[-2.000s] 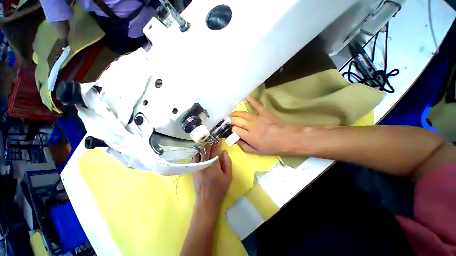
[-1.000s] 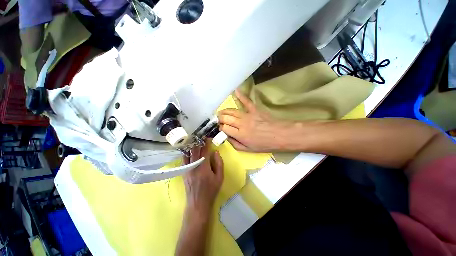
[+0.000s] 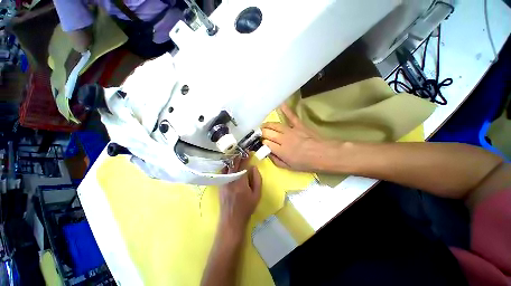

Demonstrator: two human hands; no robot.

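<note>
A large yellow cover panel lies over the white table, with its khaki side folded up right of the machine. My left hand lies on the yellow sheet below the white sewing machine head; its fingertips are hidden by the machine parts, so its grip cannot be told. My right hand lies palm down on the panel just right of the needle area, fingers pointing left and slightly apart. The presser foot and needle area is between both hands, partly hidden.
White cloth wraps the head end. A brown piece lies behind the machine arm. A black cable is coiled on the table, right. Another person's purple sleeve and khaki pieces are at upper left. Red crates stand left.
The whole view has shifted and tilted slightly, moving the machine right in the picture. Both hands stay close to the needle area, with little visible movement against the panel.
</note>
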